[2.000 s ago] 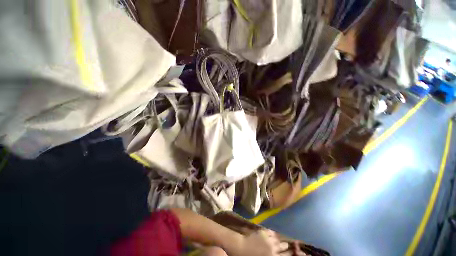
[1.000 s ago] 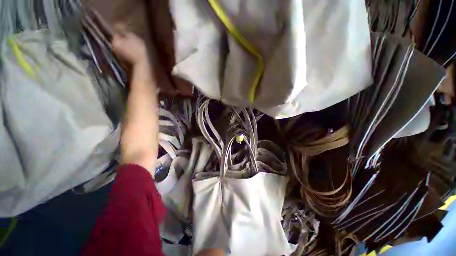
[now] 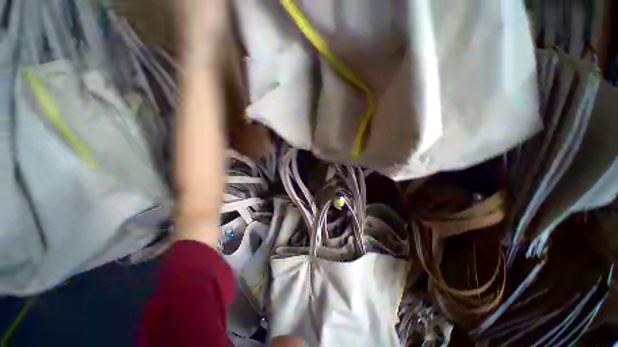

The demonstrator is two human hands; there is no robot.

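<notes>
My left forearm in a dark red sleeve reaches straight up, blurred, in front of brown pieces (image 3: pixel 245 139); its hand is beyond the top edge. A small bit of skin, perhaps my right hand (image 3: pixel 288 341), shows at the bottom edge by a cream bag body (image 3: pixel 339 291); its grip is hidden. Looped grey-brown straps (image 3: pixel 298 186) stand up from that body, with a small yellow spot (image 3: pixel 339 202) among them. A large cream bag body (image 3: pixel 467 88) with a yellow line hangs above.
Another large pale bag body (image 3: pixel 81 176) with a yellow line hangs at the left, under grey strands. Tan looped straps (image 3: pixel 474 291) and dark panels with pale edges (image 3: pixel 569 135) hang at the right. A dark area (image 3: pixel 88 318) lies at the lower left.
The left arm, first low with its hand near the bottom edge, rose to the brown pieces, then higher until its hand left the picture. The view has turned, and the bags appear closer.
</notes>
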